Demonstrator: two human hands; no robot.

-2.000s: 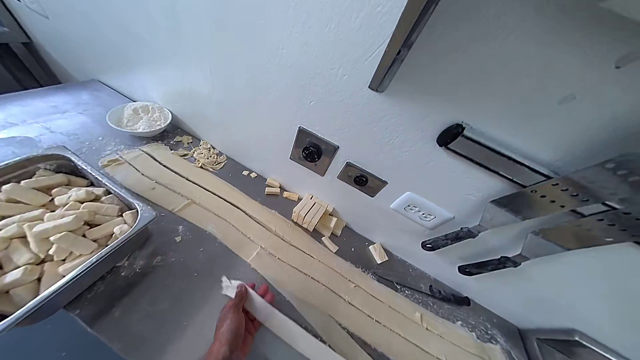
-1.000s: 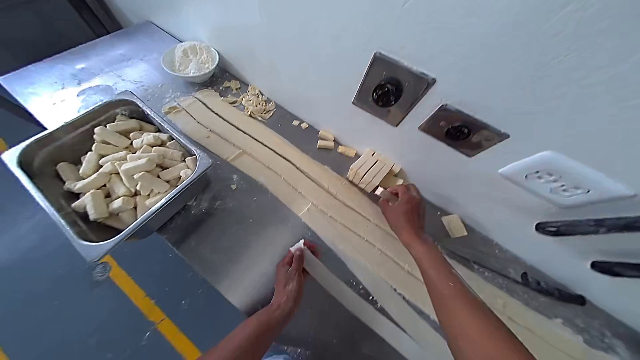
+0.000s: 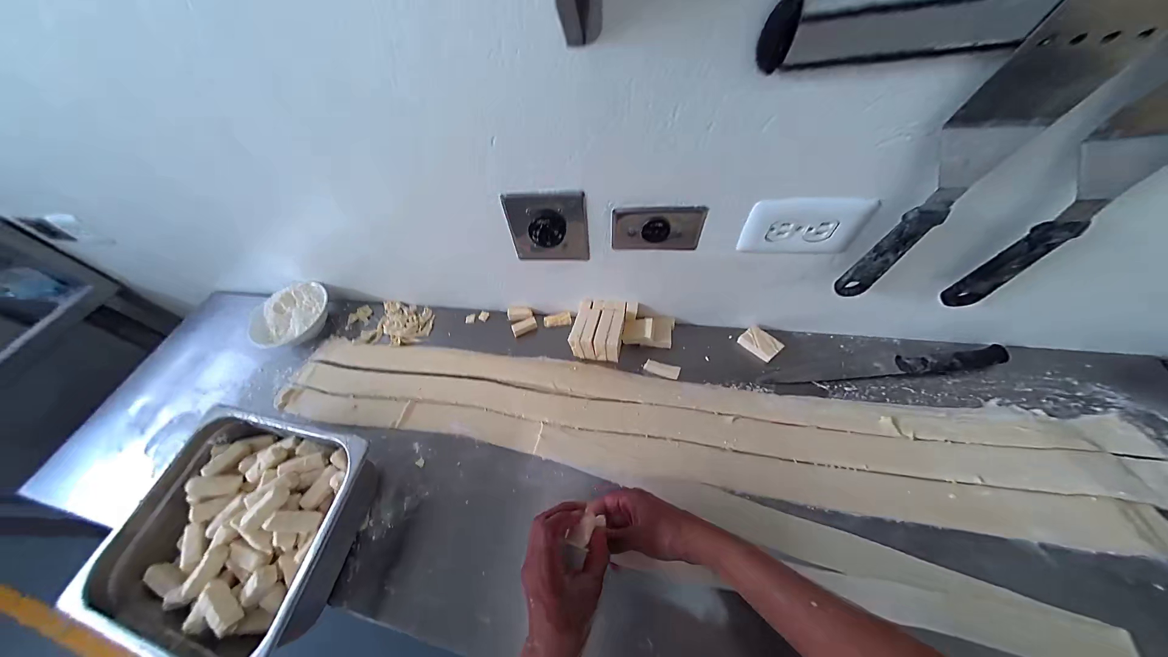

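Observation:
My left hand (image 3: 561, 579) holds the end of a dough strip (image 3: 876, 584), which trails off to the right under my right forearm. My right hand (image 3: 643, 525) meets it, its fingers at a small pale stick, likely cheese, against the dough end; the fingers partly hide both. Behind the hands lies a long dough sheet (image 3: 639, 443), cut lengthwise into strips. Cut pale sticks (image 3: 598, 330) stand grouped near the wall, with loose pieces beside them. At the lower left, a deep steel pan (image 3: 351, 447) holds many dough-wrapped sticks (image 3: 265, 502).
A white bowl of flour (image 3: 294, 315) and dough scraps (image 3: 406, 321) are at the back left. A knife (image 3: 949, 360) lies by the wall. Spatulas (image 3: 899, 246) hang above, right of the wall outlets (image 3: 655, 228). The steel table's edge (image 3: 392, 630) runs below my hands.
My right hand, reaching by the cut sticks a second ago, is now at my left hand and the dough strip's end. The view has swung considerably.

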